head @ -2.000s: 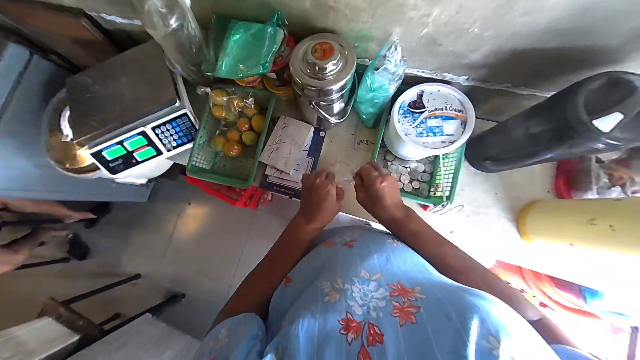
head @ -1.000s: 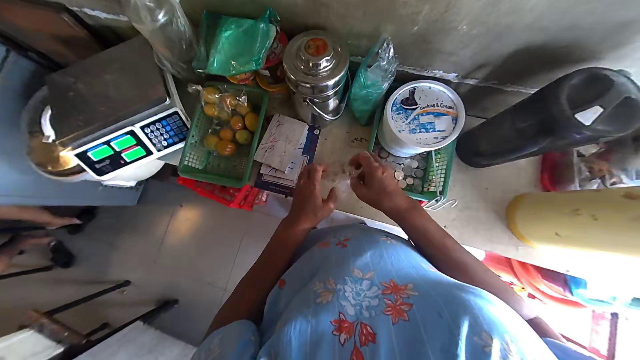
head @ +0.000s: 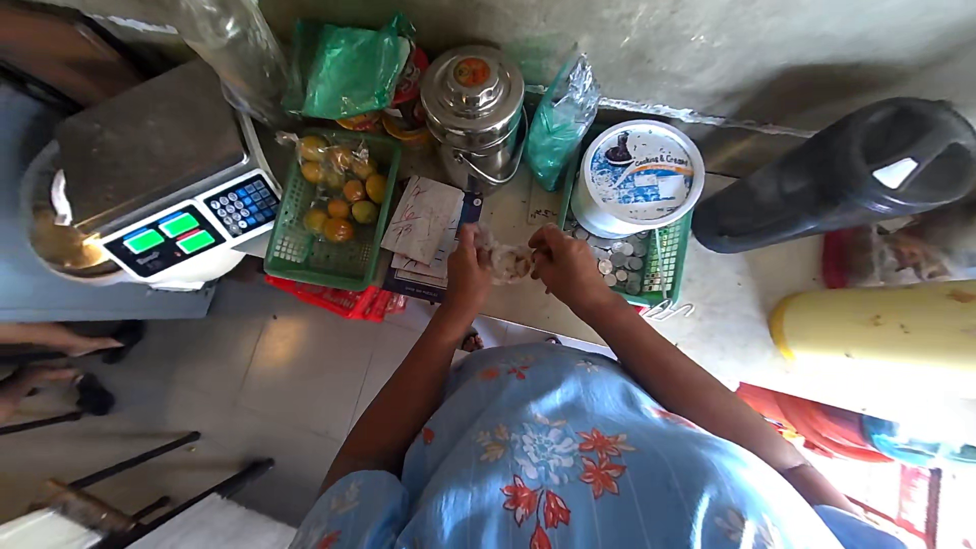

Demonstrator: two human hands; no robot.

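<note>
A small clear plastic bag point(head: 509, 263) with pale contents hangs between my two hands above the counter's front edge. My left hand point(head: 469, 271) grips its left side, and the fingers of my right hand point(head: 564, 263) pinch its right side. Handwritten paper sheets point(head: 421, 221) lie on a dark blue booklet point(head: 415, 287) just left of my left hand. Right of my right hand, a green plastic basket point(head: 675, 263) holds loose coins point(head: 621, 263) and a white round tub point(head: 640, 179) with a printed lid.
A digital weighing scale point(head: 164, 152) stands left of a green basket point(head: 324, 267) of orange-green fruits point(head: 354, 191). Behind are a lidded steel canister point(head: 473, 114) and green plastic bags point(head: 354, 69). A dark cylindrical container point(head: 831, 175) and a yellow cylinder point(head: 877, 320) lie at the right.
The small plastic bag between my hands shows more fully now. My hands were closer together two seconds ago and have moved a little apart.
</note>
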